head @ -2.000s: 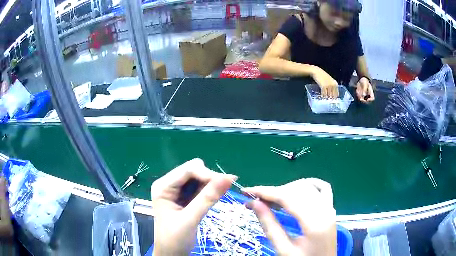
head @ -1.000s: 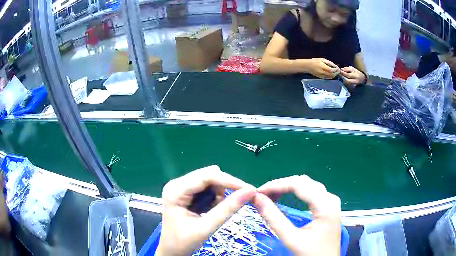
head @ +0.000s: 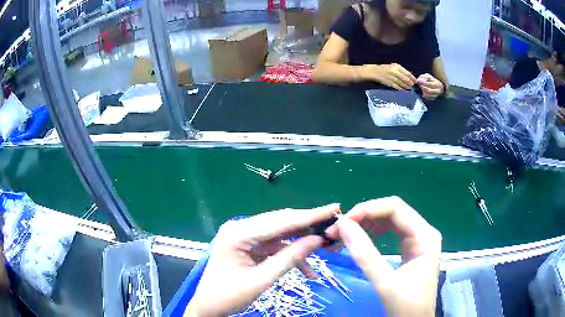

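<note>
My left hand (head: 263,247) pinches a small black housing (head: 323,230) between thumb and fingers, above the blue tray. My right hand (head: 390,244) meets it there, thumb and finger closed at a thin pale lead (head: 338,215) at the housing's upper end; the fingers hide most of the lead. White leads (head: 288,294) lie heaped in the blue tray (head: 359,291) under my hands. Wired assemblies with black bodies lie singly on the green belt, one in the middle (head: 270,175) and one at the right (head: 481,202).
A clear tub (head: 131,272) with slim pieces stands left, another (head: 471,291) right. A bag of pale parts (head: 38,247) lies far left. Metal posts (head: 80,142) rise at the left. Across the belt, a coworker (head: 390,49) works over a clear tub (head: 395,109) beside a dark-filled bag (head: 511,121).
The wired assemblies on the belt have moved left. The black housing, earlier inside my left hand's curl, now shows at my fingertips. The coworker's hands have left their tub and come together.
</note>
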